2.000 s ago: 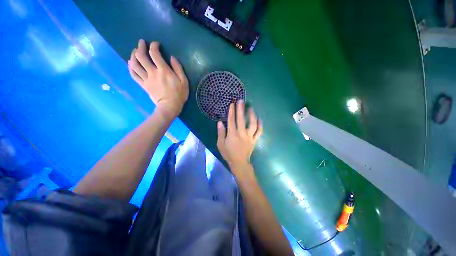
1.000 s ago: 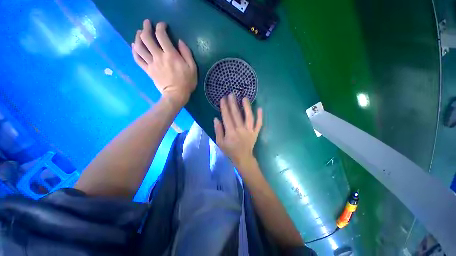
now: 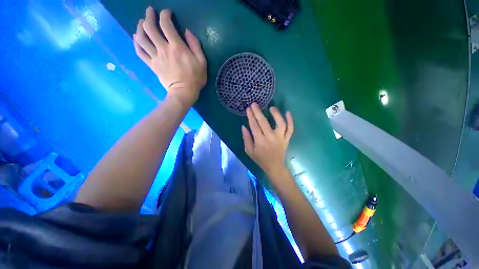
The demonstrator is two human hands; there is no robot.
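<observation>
A round dark screw dish (image 3: 245, 79) with many small holes lies flat on the dark-green bench in front of me. Small dark specks show in it, mostly toward its lower part. My right hand (image 3: 269, 141) is at the dish's lower right edge, fingers spread, with a fingertip at the rim; it grips nothing that I can see. My left hand (image 3: 176, 62) rests palm down on the bench edge to the left of the dish, fingers apart and empty, not touching the dish.
A black fixture (image 3: 276, 11) is cut off by the top edge. A white-grey shelf post (image 3: 399, 160) crosses the right side. An orange electric screwdriver (image 3: 364, 218) with a black cord lies lower right, near a small round dark cap (image 3: 358, 256). A blue stool (image 3: 50, 181) stands lower left.
The view has shifted, so the fixture has moved up out of the picture. My right hand has moved from over the dish's lower part to its lower right rim. My left hand stays on the bench edge.
</observation>
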